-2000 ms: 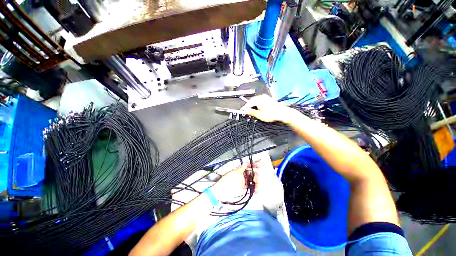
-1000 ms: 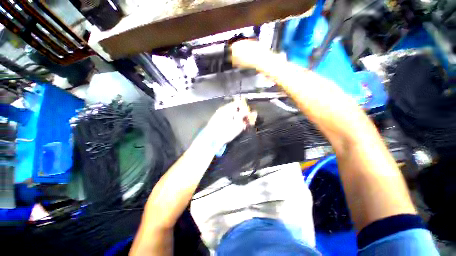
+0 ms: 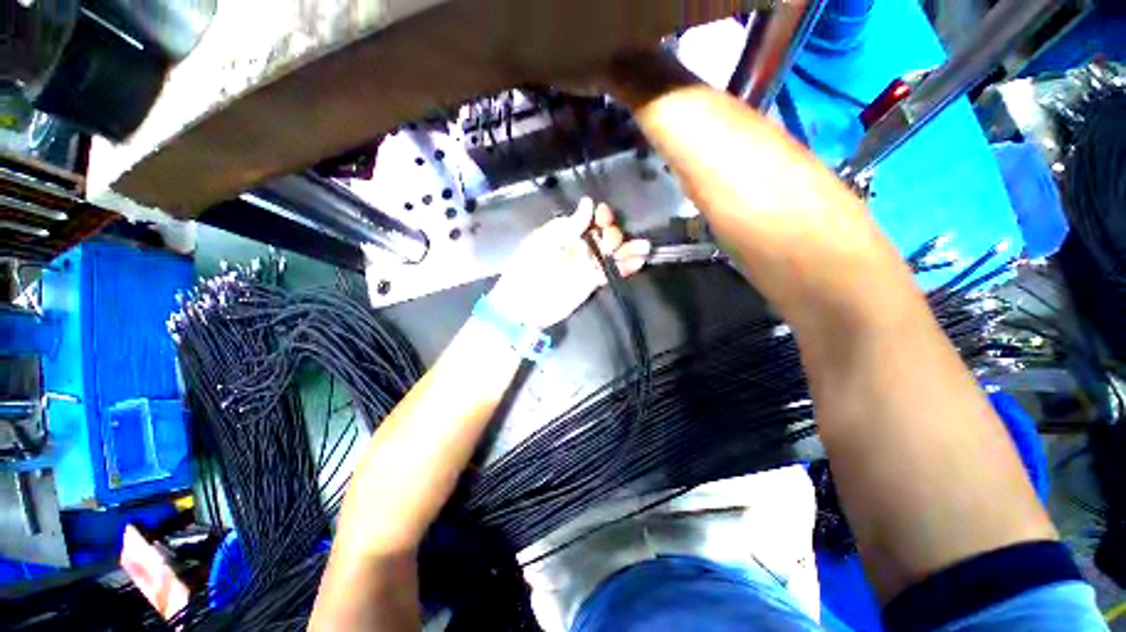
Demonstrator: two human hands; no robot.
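My left hand (image 3: pixel 572 264) is just in front of the silvery lower mold plate (image 3: pixel 426 198), its fingers closed around a few black cables (image 3: pixel 635 333). The cables run up toward the mold and hang down over the bench bundle. My right hand (image 3: pixel 617 77) is mostly hidden under the upper platen (image 3: pixel 371 93), over the mold; only the wrist area shows and its fingers are out of sight. The holding bar cannot be made out. A metal tool (image 3: pixel 683 252) lies partly behind my right forearm.
A wide bundle of black cables (image 3: pixel 729 401) crosses the bench. Looped cables (image 3: pixel 266 395) hang at left beside a blue bin (image 3: pixel 124 370). Guide posts (image 3: pixel 358 222) stand by the mold. A pale cloth (image 3: pixel 692 531) covers my lap. More coiled cables (image 3: pixel 1103 198) are at far right.
My left hand has risen from the lap to the mold's front edge with the cables. My right hand has moved from the bench to under the platen. The view has shifted closer to the press.
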